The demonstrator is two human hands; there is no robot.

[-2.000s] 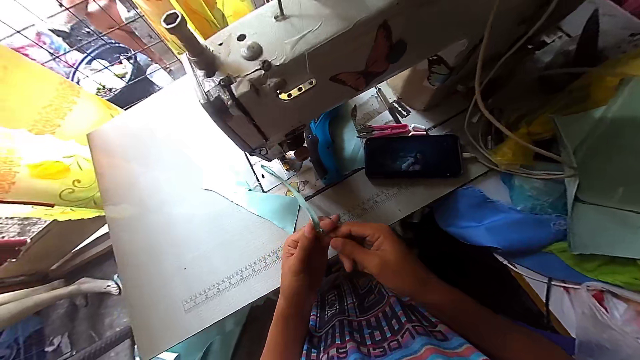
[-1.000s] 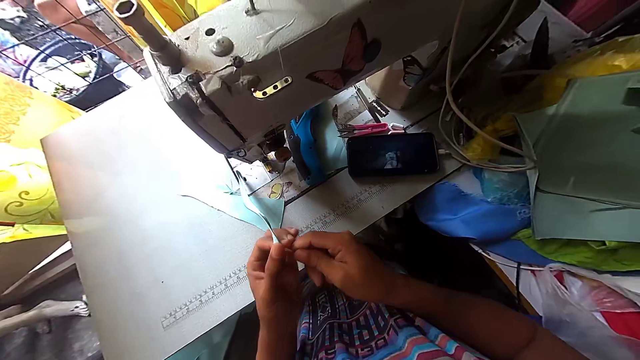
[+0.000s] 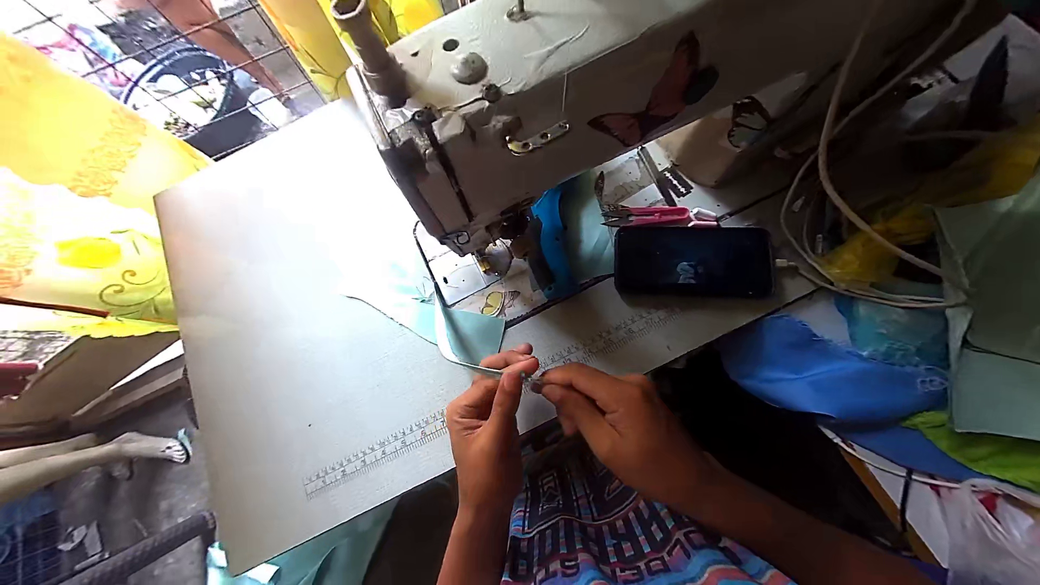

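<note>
My left hand (image 3: 491,414) pinches the end of a narrow light-green fabric strip (image 3: 445,337) between thumb and fingers. The fingertips of my right hand (image 3: 605,406) meet the left ones at that end, around a tiny item too small to name. From there the strip curves up toward the needle area of a sewing machine (image 3: 487,138). A pale green fabric piece (image 3: 475,335) lies beside it on the white table (image 3: 268,366). Behind the presser foot a blue guard-like part (image 3: 554,244) stands on the machine bed.
A black phone (image 3: 693,262) with a cable lies right of the needle area, below pink-handled thread snips (image 3: 650,215). A ruler scale (image 3: 374,459) runs along the table's front. Blue cloth (image 3: 812,370) and green fabric (image 3: 1003,284) are piled at right. Yellow fabric (image 3: 89,203) hangs at left.
The strip, which ran fairly straight to my fingers, now bends in a curve on the table. Both hands stay together at its end. The view has shifted somewhat.
</note>
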